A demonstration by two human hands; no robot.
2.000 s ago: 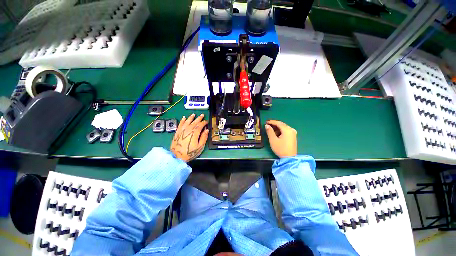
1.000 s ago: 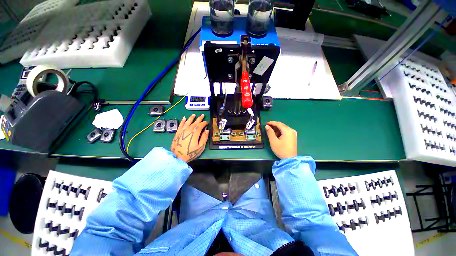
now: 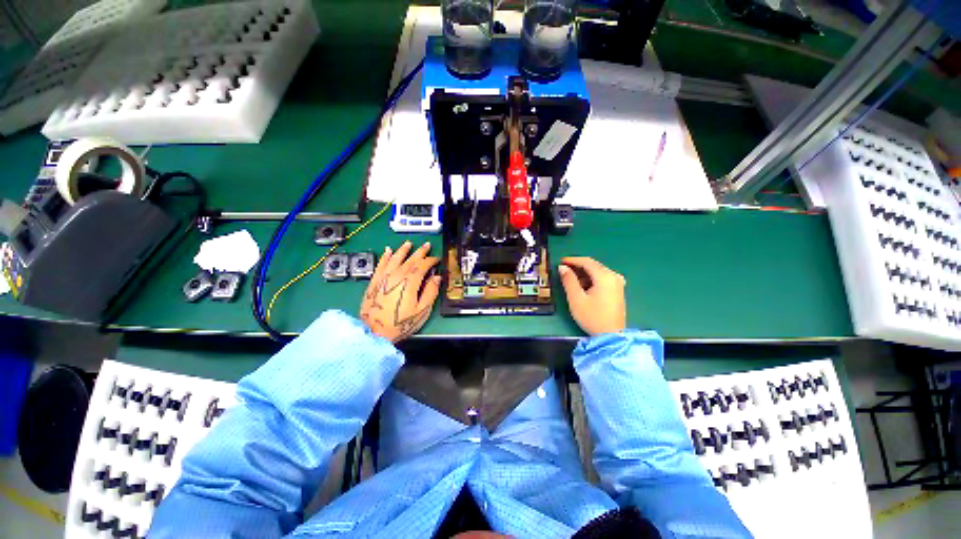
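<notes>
The black upright fixture stands at the bench edge in front of me, with its red handle pointing down. Paired silvery-white tips meet the brown-gold nest. My left hand lies flat, palm down, on the bench at the fixture's left side, with fingers slightly apart and nothing seen in it. My right hand rests on the bench at the fixture's right side with its fingers curled under; whether it holds anything is hidden. Square grey-black modules lie left of my left hand, and one more is right of the fixture.
A timer, blue hose, white scrap and tape dispenser are on the left. A blue unit and white paper are behind. Foam trays with dark parts stand left, right and beside my lap.
</notes>
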